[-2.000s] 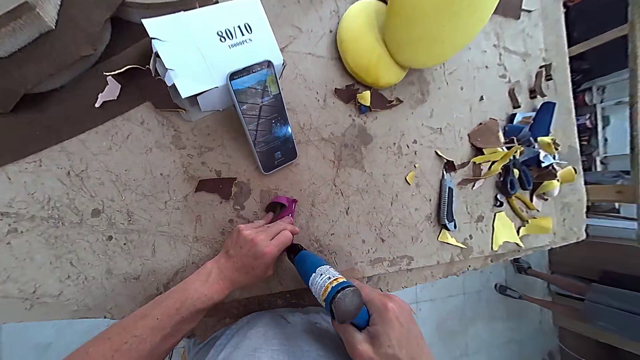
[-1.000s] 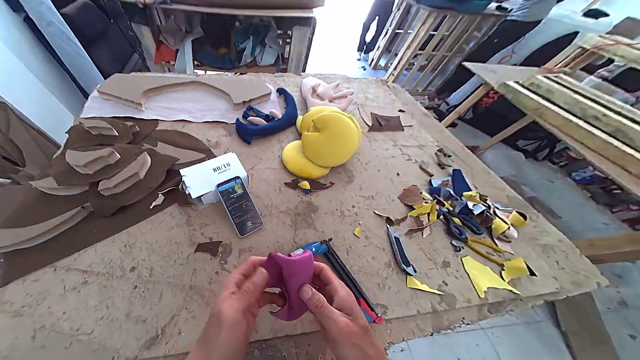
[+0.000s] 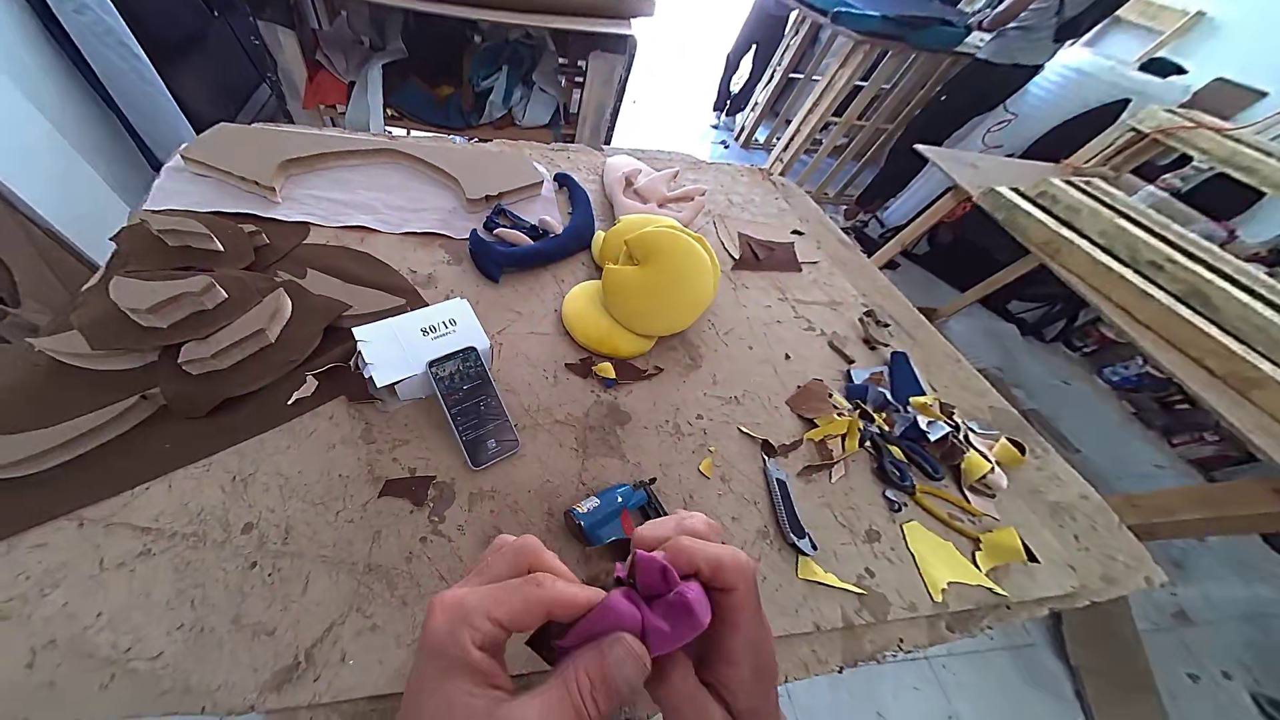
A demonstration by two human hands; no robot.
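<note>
A small padded piece covered in magenta fabric (image 3: 650, 610) is pinched between both hands near the front edge of the worktable. My left hand (image 3: 530, 630) grips its left side, thumb on top. My right hand (image 3: 715, 610) holds the right side, with fingers curled over the far edge. Just beyond the fingers lies a blue pneumatic stapler (image 3: 608, 512), partly hidden by my right hand. A phone (image 3: 473, 407) leans on a white cardboard box (image 3: 425, 338) farther back. To the right of the hands lies a utility knife (image 3: 790, 505).
Yellow padded pieces (image 3: 660, 275) and a curved navy piece (image 3: 540, 240) lie farther back. Brown fabric with foam pieces (image 3: 210, 300) covers the left side. Scissors (image 3: 900, 460), yellow-handled pliers (image 3: 945, 505) and fabric scraps (image 3: 945, 560) lie right. People stand at a wooden frame beyond.
The stapler was in my right hand two seconds ago and now lies on the table. Both hands now hold the magenta piece, more folded than one second ago. The view has tilted up.
</note>
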